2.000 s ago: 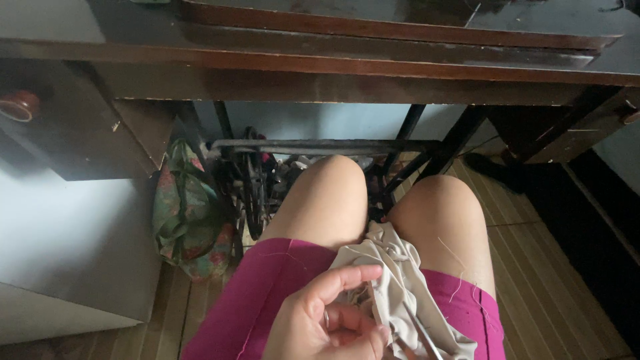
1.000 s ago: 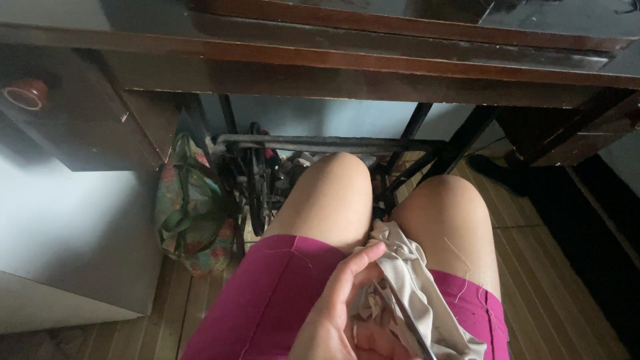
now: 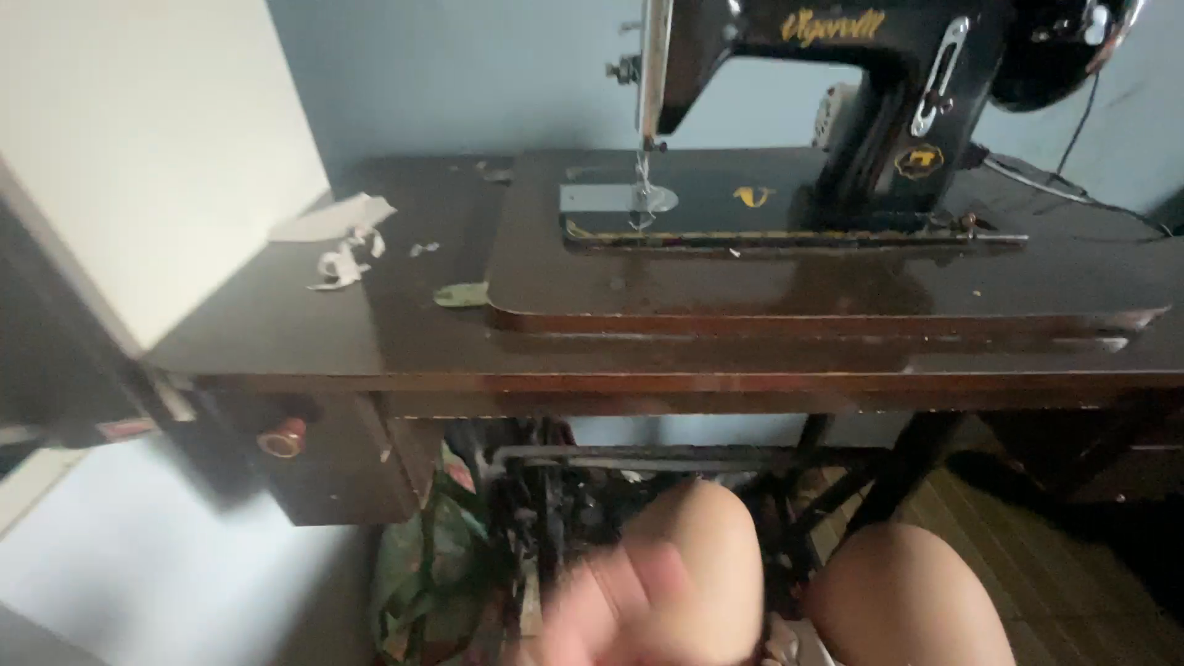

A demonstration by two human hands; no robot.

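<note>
My left hand point(image 3: 610, 606) is blurred at the bottom centre of the head view, in front of one bare knee. Whether its fingers are closed or hold anything cannot be made out. A piece of light fabric point(image 3: 797, 645) shows at the bottom edge, between my knees. My right hand is out of view. Beyond my knees stands a black Vigorelli sewing machine point(image 3: 879, 139), with thread point(image 3: 640, 171) hanging near its needle area above the metal plate.
The dark wooden sewing table point(image 3: 444, 351) spans the view. Light fabric scraps point(image 3: 342, 264) and a green flat item point(image 3: 461, 295) lie on its left part. A drawer knob point(image 3: 282, 437) projects at the left. A patterned bag point(image 3: 425, 573) and the black metal stand point(image 3: 684, 453) are below.
The view has tilted up, bringing the sewing machine and tabletop into sight. My left hand has come away from the light fabric on my lap, which it was touching before.
</note>
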